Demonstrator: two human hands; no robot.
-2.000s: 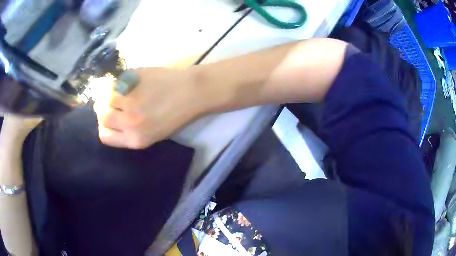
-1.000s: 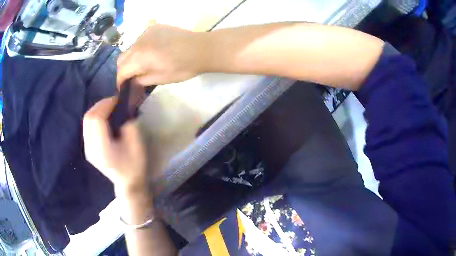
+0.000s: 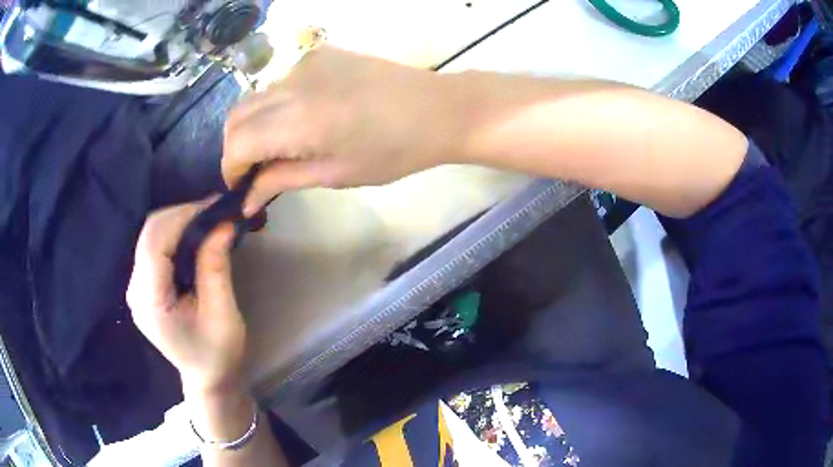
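Observation:
A large dark garment piece (image 3: 73, 246) lies at the left of the machine table and runs up into both hands. My left hand (image 3: 187, 296) grips a narrow folded edge of it between thumb and fingers. My right hand (image 3: 333, 119) pinches the same dark edge, close to the left fingertips. The sewing machine head (image 3: 100, 46) is at the upper left, its presser foot area beside my right hand. The needle tip is hidden or too small to tell.
The white table (image 3: 511, 46) has a worn grey front edge with ruler-like marks (image 3: 438, 260). A green scissor handle (image 3: 639, 14) lies at the top right. Dark cloth covers my lap, with a small green patch on it. Blue plastic shows at the far upper right.
Both hands have come away from the needle, and the left now holds the folded edge in front of the right. The dark cloth has shifted left, baring the table front.

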